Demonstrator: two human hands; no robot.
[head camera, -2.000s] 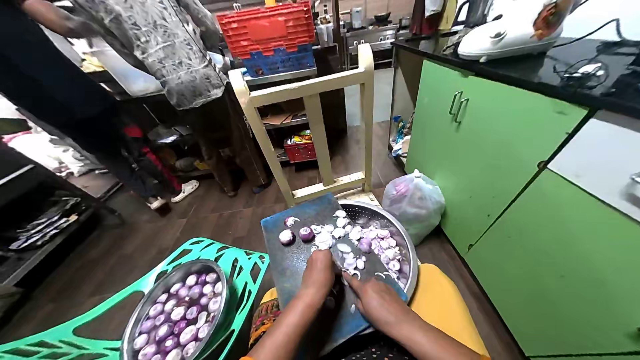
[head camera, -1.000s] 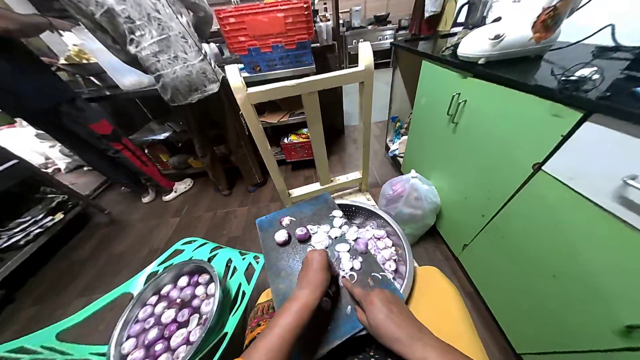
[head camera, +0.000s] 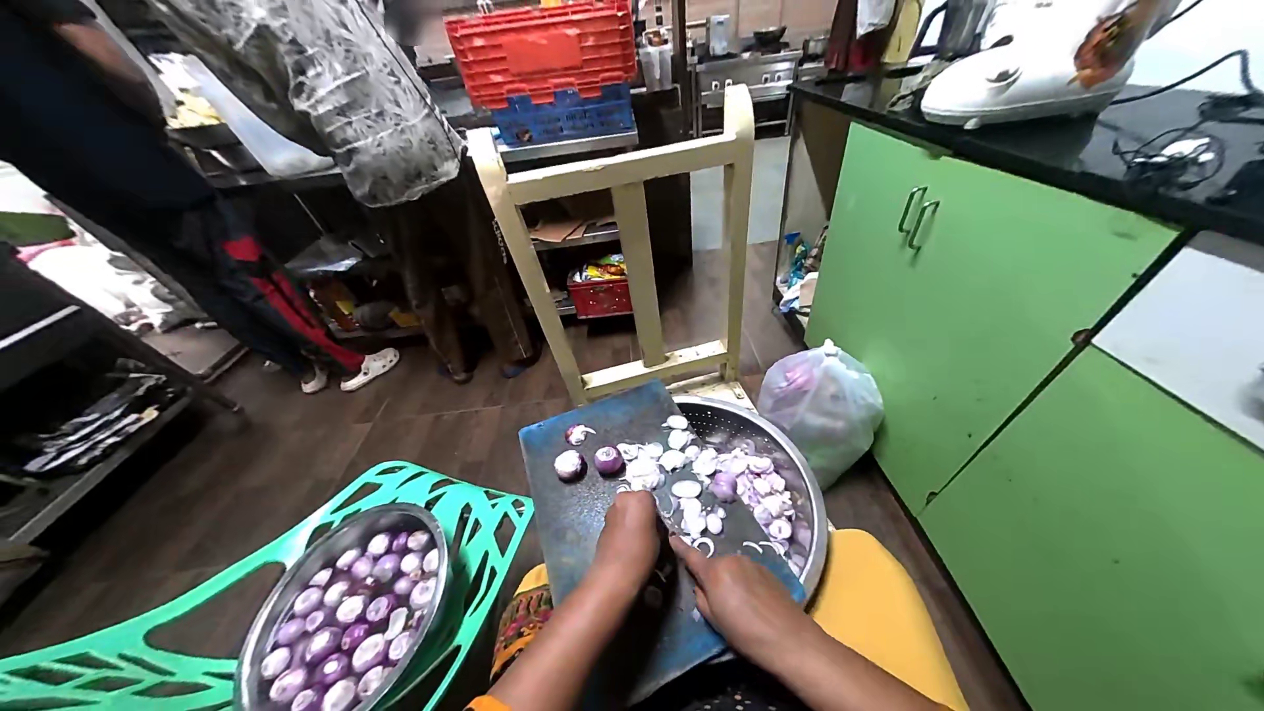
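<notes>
A worn blue cutting board (head camera: 578, 513) lies tilted across the rim of a perforated metal colander (head camera: 812, 494). On its middle rests my left hand (head camera: 630, 533), fingers curled down at a pile of sliced onion (head camera: 647, 469); whatever is under them is hidden. My right hand (head camera: 736, 592) is beside it, closed around something mostly hidden, seemingly a knife, its blade barely visible between the hands. Two peeled onions, one pale (head camera: 569, 465) and one purple (head camera: 608, 460), sit on the board's far left part, near an onion end piece (head camera: 579, 434). More onion slices (head camera: 765, 489) fill the colander's right side.
A metal bowl of peeled onions (head camera: 439, 553) stands on a green plastic chair (head camera: 395, 479) at left. Ahead is a cream wooden chair back (head camera: 642, 267). A tied plastic bag (head camera: 822, 405) sits by green cabinets (head camera: 987, 296). Two people stand at a counter, back left.
The person at the far left has shifted position, with the legs and shoes now farther right than in the earliest frame. My hands stay at about the same place on the board.
</notes>
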